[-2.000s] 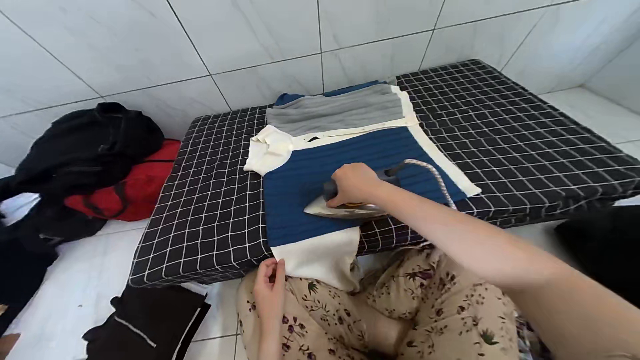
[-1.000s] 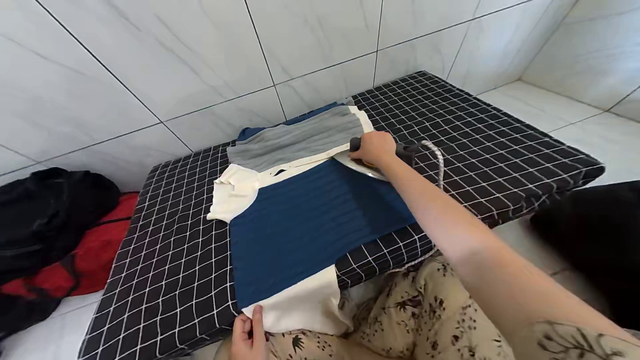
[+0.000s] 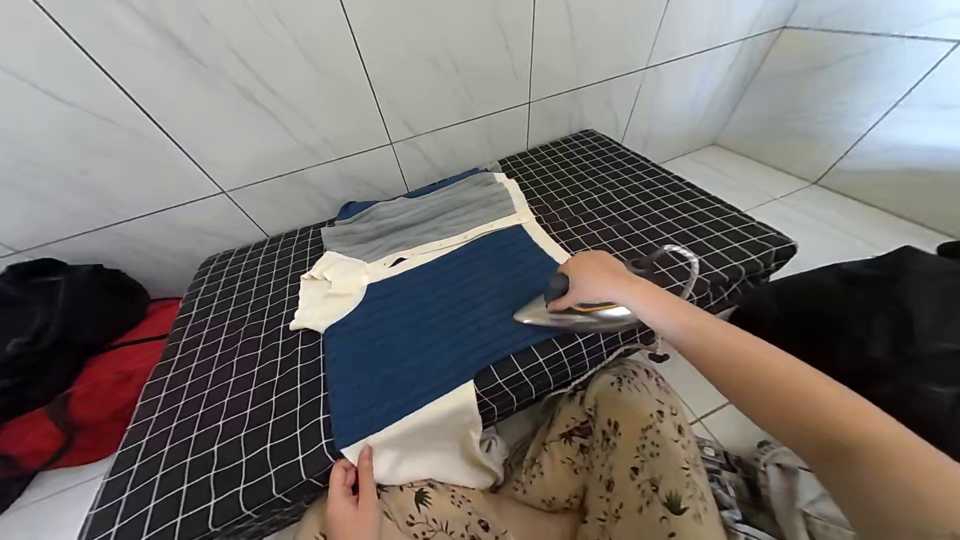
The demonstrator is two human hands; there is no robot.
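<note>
My right hand [image 3: 596, 279] grips the handle of a clothes iron [image 3: 577, 316], whose metal tip points left on the lower right part of a blue, grey and cream knit garment [image 3: 442, 307]. The garment lies spread over a pad covered in black-and-white checked cloth [image 3: 247, 360]. Its cream collar [image 3: 330, 292] is at the left and a buttoned cream band runs between the blue and grey parts. With thumb and fingers my left hand [image 3: 354, 487] pinches the corner where the blue part meets the cream sleeve [image 3: 435, 442], which hangs over the near edge.
A light braided cord [image 3: 686, 262] loops from the iron's rear and trails along the pad's near edge. Black and red bags [image 3: 112, 390] lie at the left, a black bag [image 3: 862, 322] at the right. A tiled wall [image 3: 450, 67] stands behind the pad.
The iron in my right hand has moved from near the buttoned band, where it was a second ago, to the garment's lower right. My left hand still holds the sleeve corner.
</note>
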